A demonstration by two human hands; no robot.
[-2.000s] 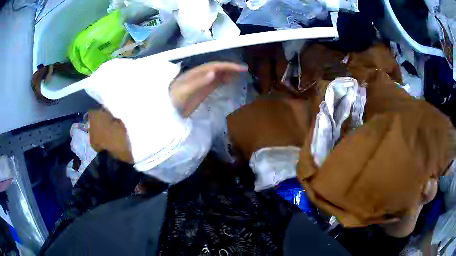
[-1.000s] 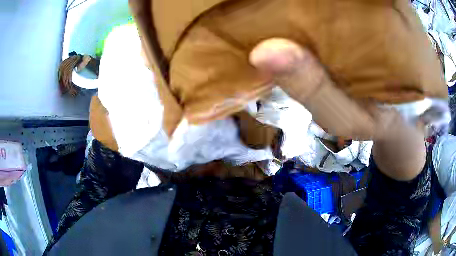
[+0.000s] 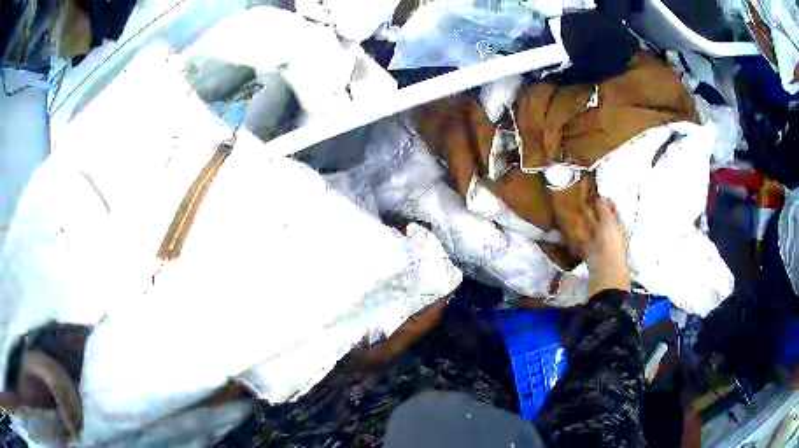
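Observation:
A large padded piece, white backing outward, spreads over the left half of the view [image 3: 272, 262]. A narrow brown strip [image 3: 194, 203] shows in a slit in it, and a little brown shows under its lower edge. On the right, brown shell fabric [image 3: 604, 101] with white-backed parts [image 3: 661, 201] lies in a heap. My right hand [image 3: 608, 241] is on the brown fabric of this heap; whether the fingers grip it cannot be told. My left hand cannot be made out; the white piece covers much of that side, and a blurred brownish shape shows at the lower left.
A white bin rim [image 3: 420, 92] crosses behind the pieces, with clear plastic [image 3: 464, 35] and white material beyond it. A blue plastic crate [image 3: 530, 350] stands below my right forearm. Another white rim [image 3: 701, 39] curves at the upper right. A red item [image 3: 738, 184] lies at the right.
The brown piece raised in front of me is no longer there. White backing now covers the left side. My right hand has moved down and back onto the right-hand heap.

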